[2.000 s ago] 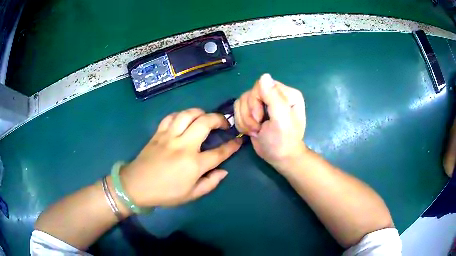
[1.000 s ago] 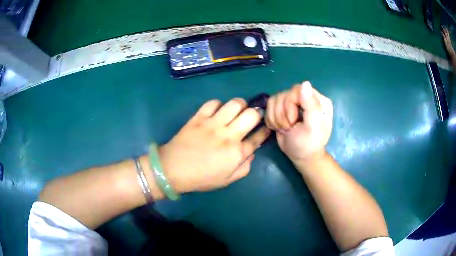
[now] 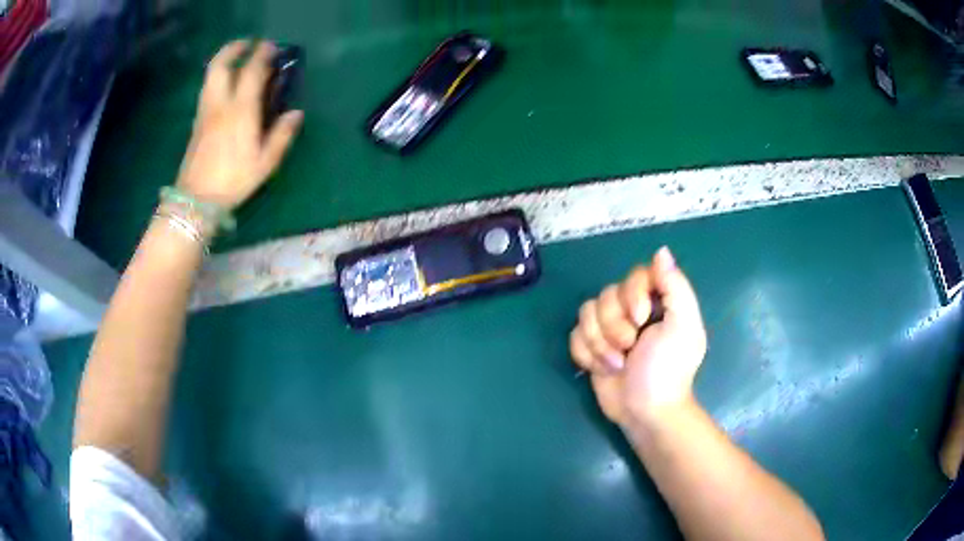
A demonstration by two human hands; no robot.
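My left hand [image 3: 230, 132] is stretched over the green belt at the upper left. Its fingers are around a dark phone housing [image 3: 281, 82], mostly hidden by the hand. My right hand [image 3: 643, 343] is a fist above the bench, closed on a small hand tool [image 3: 655, 310]; its dark handle shows between the fingers and a thin tip below. An opened phone [image 3: 457, 264] leans on the rail's near edge, with a silver disc at its right end, a yellow-orange flex strip and a silver-blue board at its left end.
Another opened phone [image 3: 436, 93] lies on the belt [image 3: 613, 116], with smaller ones [image 3: 788, 67] [image 3: 883, 72] farther right. The whitish rail [image 3: 677, 199] crosses the view. A slim dark bar [image 3: 934, 238] lies far right. A grey post [image 3: 53, 254] and plastic bags are left. Part of a person's arm [image 3: 953, 428] shows at right.
My left hand has moved from the bench across the rail to the belt with a dark housing. My right fist stays over the bench. The view has shifted, showing more belt and phones.
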